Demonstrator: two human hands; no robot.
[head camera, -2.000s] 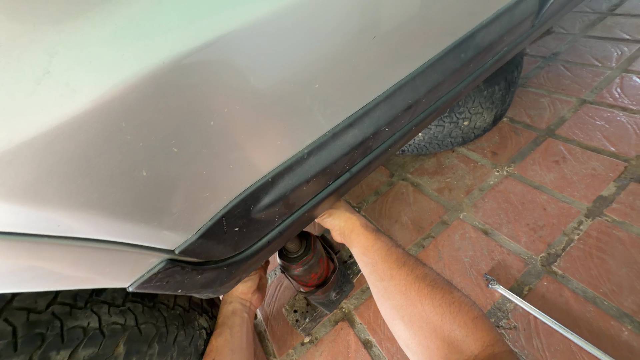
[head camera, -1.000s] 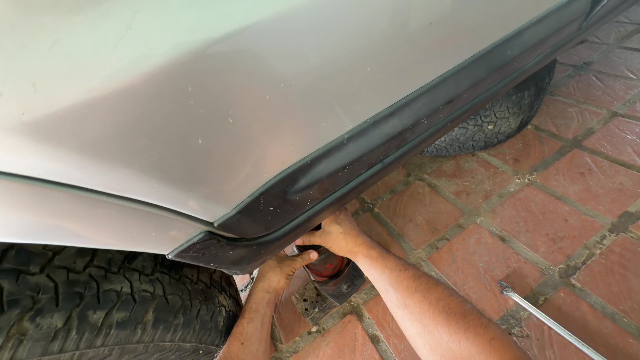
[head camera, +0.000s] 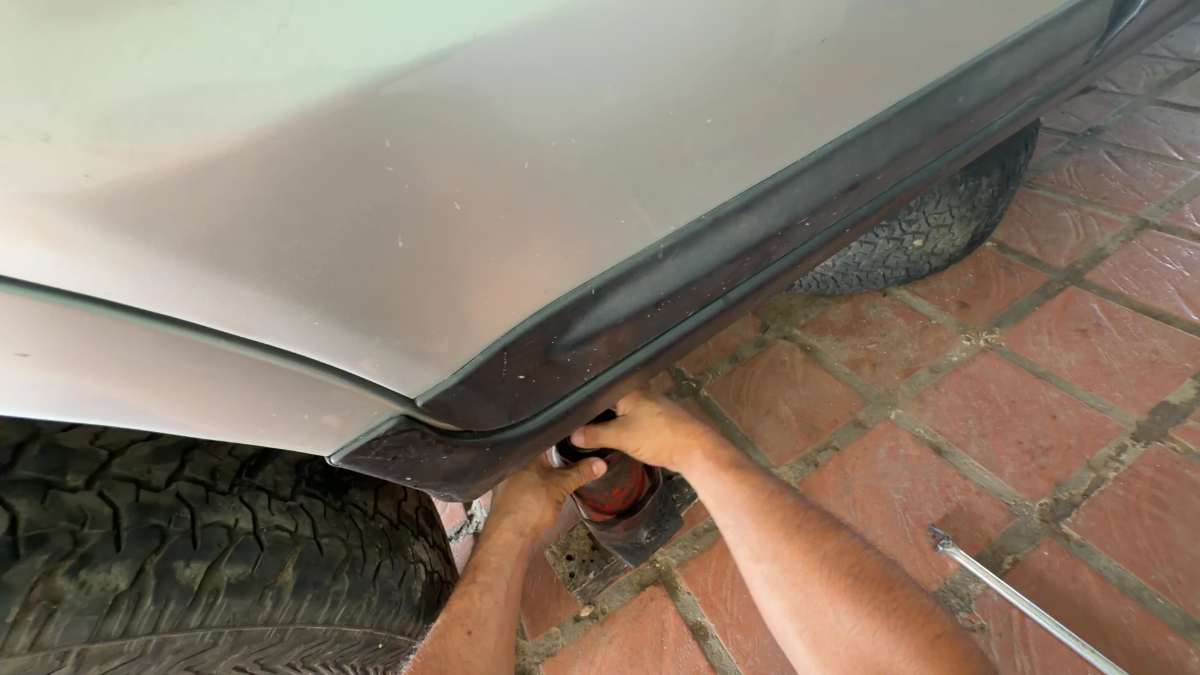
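A red bottle jack (head camera: 614, 492) stands upright on the tiles beneath the black sill trim (head camera: 600, 375) of a light-coloured vehicle. My left hand (head camera: 534, 492) holds the upper left side of the jack, its thumb lying across the front. From the right, my right hand (head camera: 647, 431) grips the jack's top, with the thumb pointing left and the other fingertips hidden behind it. The sill hides where the jack's top meets the underbody, so I cannot tell whether they touch. Around the foot of the jack is a dark metal base plate (head camera: 586, 562) with holes.
A large treaded tyre (head camera: 206, 553) is close at the lower left. Another tyre (head camera: 928, 230) shows beyond the sill at the upper right. On the red floor tiles (head camera: 1022, 412) at the lower right lies a metal rod-like tool (head camera: 1022, 600). The body panel (head camera: 469, 206) overhangs my hands.
Two seconds ago my hands were apart on either side of the jack; my left hand has since come up and right onto its upper part, and my right hand has closed around its top.
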